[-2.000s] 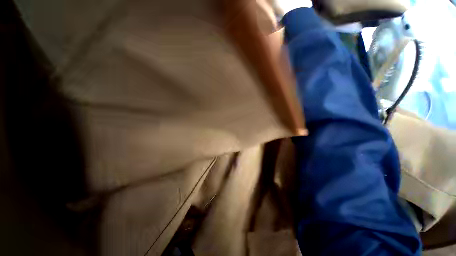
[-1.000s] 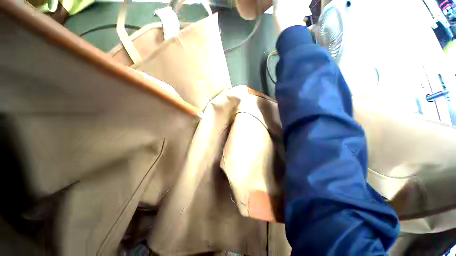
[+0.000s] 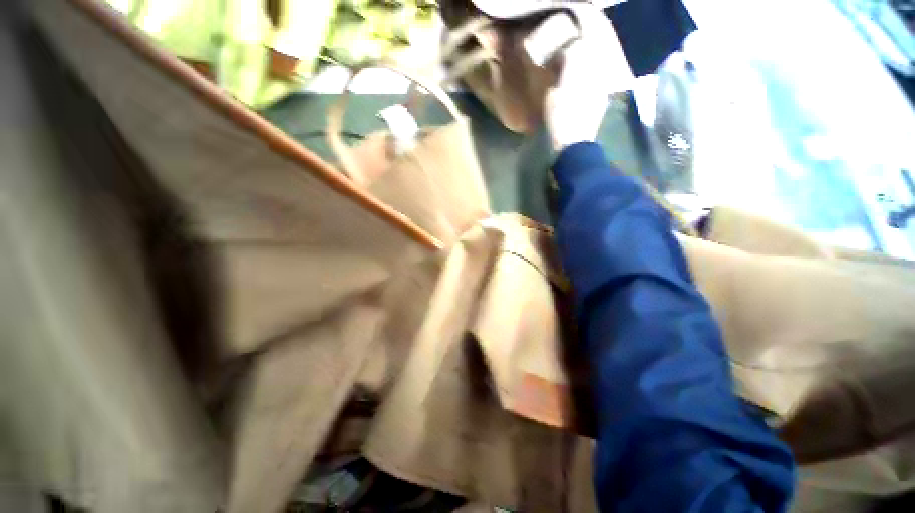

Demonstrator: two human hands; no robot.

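Observation:
My right hand [image 3: 527, 85] reaches out at the top centre, blurred and overexposed, at the end of a blue sleeve. Pale bands lie against its fingers; I cannot tell if it grips them. My left hand is not in view. A large tan bag panel with an orange-brown edge strip [image 3: 301, 155] slants across the left, close to me. Tan bag fabric [image 3: 426, 401] hangs in folds at the centre, with a reddish-brown patch [image 3: 537, 398] beside the sleeve.
A tan bag with looped handles [image 3: 441, 165] stands on the green table [image 3: 507, 160]. Yellow-green bags [image 3: 376, 45] lie at the top left. More tan bag fabric [image 3: 803, 311] is at the right, below a bright pale surface [image 3: 773, 110].
The view has swung from the close tan panel to the table. Since a second ago, my right hand shows more fully at the top, and more yellow-green bags have come into view.

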